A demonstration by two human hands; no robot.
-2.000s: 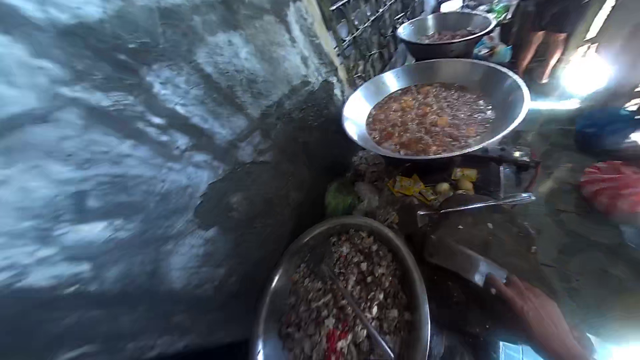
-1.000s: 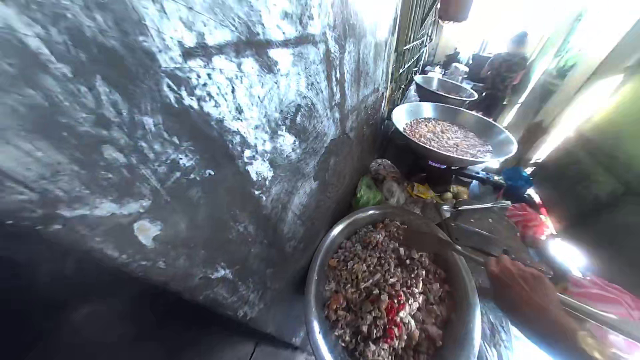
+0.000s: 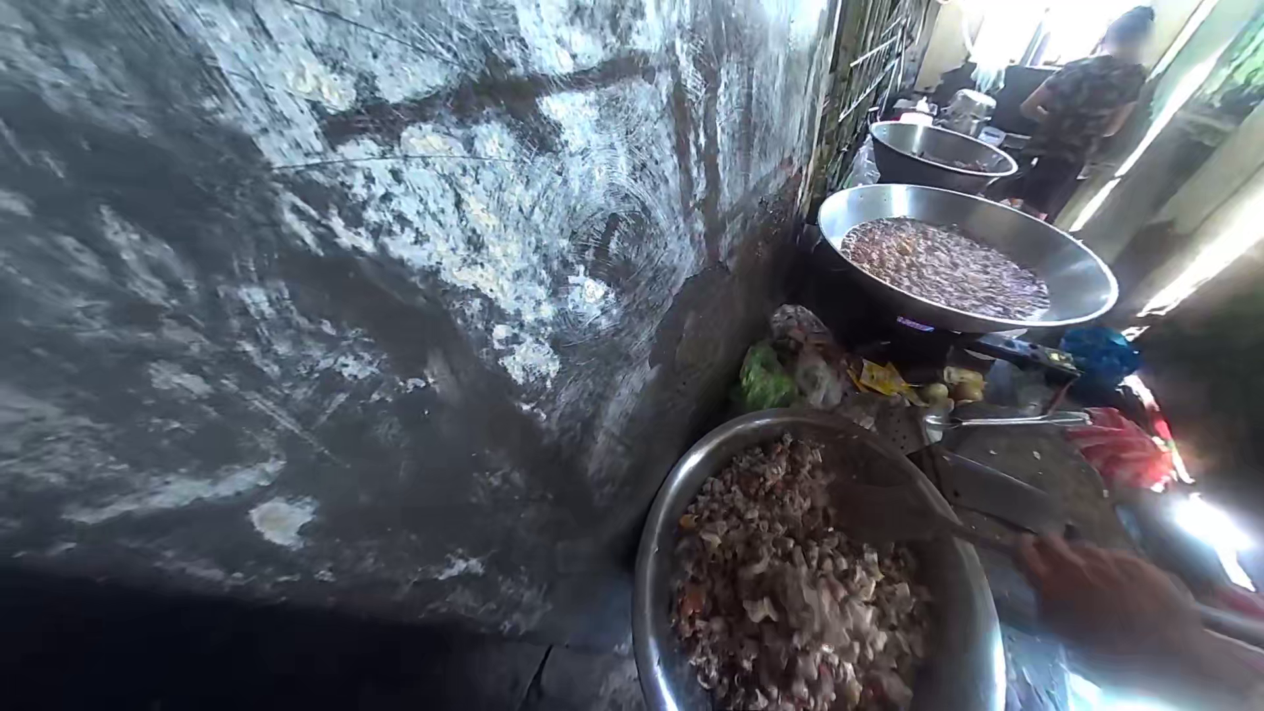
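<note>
My right hand (image 3: 1111, 592), motion-blurred at lower right, is closed around the handle of a long-handled spatula or ladle (image 3: 884, 504). Its blurred head is inside a large metal basin (image 3: 657, 553), near the right wall. Chopped, cooked-looking food (image 3: 790, 583) fills the basin, with its upper pieces blurred. Beyond the hand, a broad flat blade (image 3: 997, 489) lies on the dark work surface. Farther off, a wide metal pan (image 3: 1071, 262) holds small pieces in liquid. My left hand is out of view.
A rough wall (image 3: 444, 296) borders the basin's left. Plastic bags (image 3: 765, 380), a yellow packet (image 3: 882, 377), a metal utensil (image 3: 1027, 420) and a red bag (image 3: 1121, 449) lie between basin and pan. Behind stand another pan (image 3: 928, 163) and a person (image 3: 1081, 109).
The utensil's head has come into the basin, and the food there has been disturbed; red pieces seen on top earlier no longer show. The view has swung since the oldest frame.
</note>
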